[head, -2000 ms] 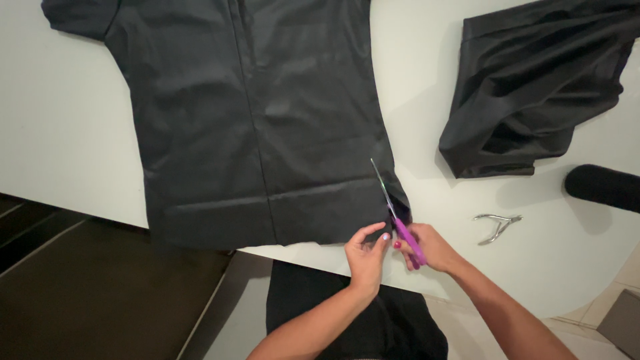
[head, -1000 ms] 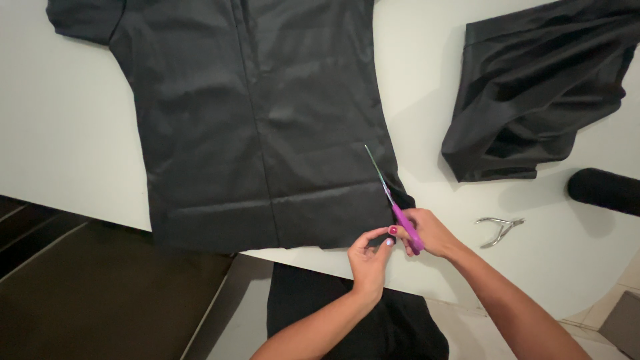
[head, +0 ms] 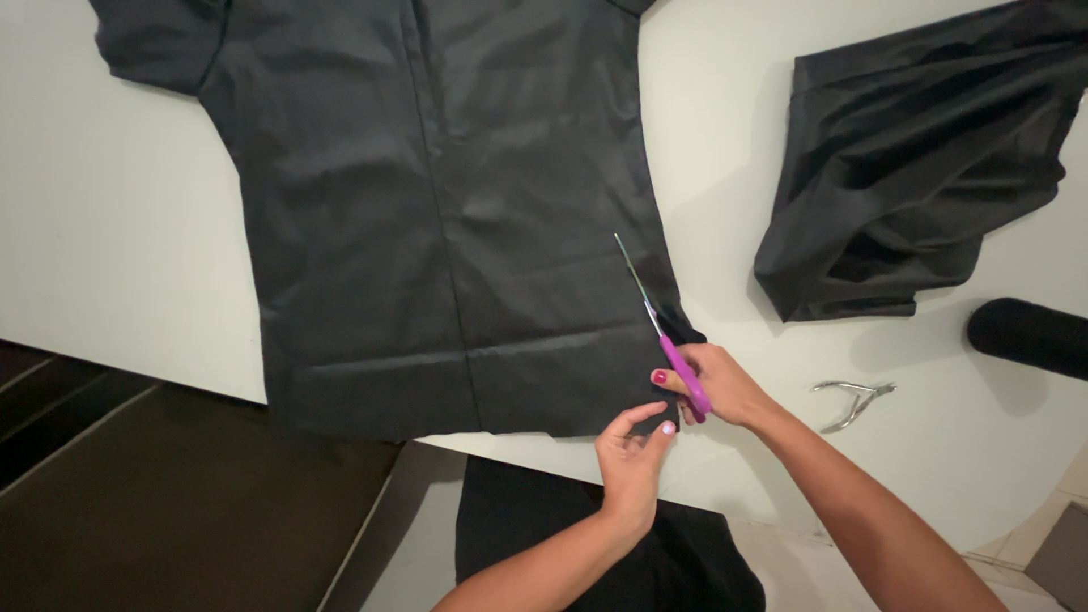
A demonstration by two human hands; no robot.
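A black short-sleeved garment lies spread on the white table, a centre seam running down it and a crease across its lower part. My right hand holds scissors with purple handles at the garment's lower right corner; their blades point up and left over the cloth. Just left of it and lower, my left hand has its thumb and forefinger at the bottom edge by that corner. Whether they pinch the cloth is hard to tell.
Right of the garment lies a folded black cloth piece. Below it are metal cuticle nippers and a black cylindrical object. The white table's edge runs just under the hem, with a dark brown surface at lower left.
My left hand has shifted down along the corner, and a gap shows between its fingers and my right hand's. The scissors remain in my right hand.
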